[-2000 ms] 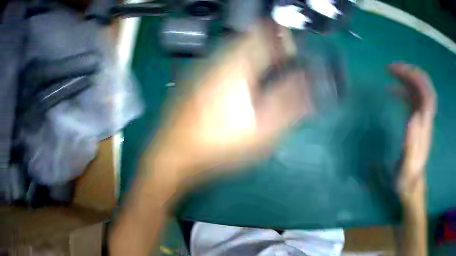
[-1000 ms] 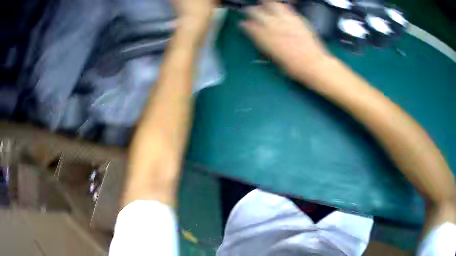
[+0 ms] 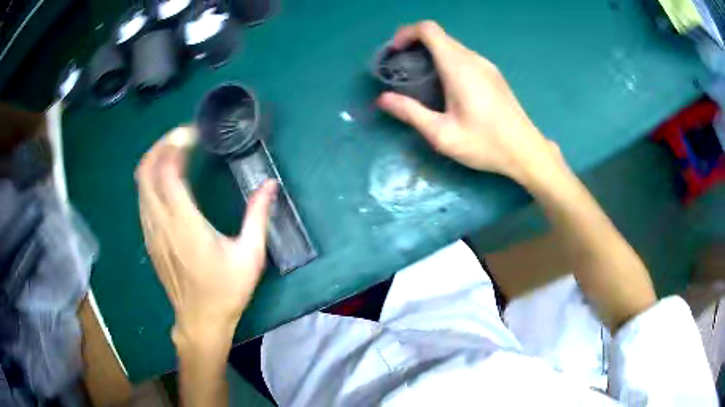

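A dark grey dryer body (image 3: 226, 119) stands on the green bench, its round barrel opening up with a radial grille inside. Its long handle (image 3: 280, 219) points down toward me. My left hand (image 3: 208, 238) is around the handle side, thumb at the handle and fingers spread beside the barrel; whether it grips is hard to tell. My right hand (image 3: 477, 107) holds a dark grey fan-motor unit (image 3: 409, 73) between thumb and fingers, its round spoked end showing. No lead wires are clearly visible.
Several dark cylindrical units with shiny white ends (image 3: 155, 56) stand at the upper left of the bench. A translucent liner bag (image 3: 48, 262) with a carton lies at the left. A red object (image 3: 688, 151) is beyond the bench edge at right.
The view has swung right. My hands have come back from the far left side; a dryer body now lies before my left hand and a fan-motor unit is in my right.
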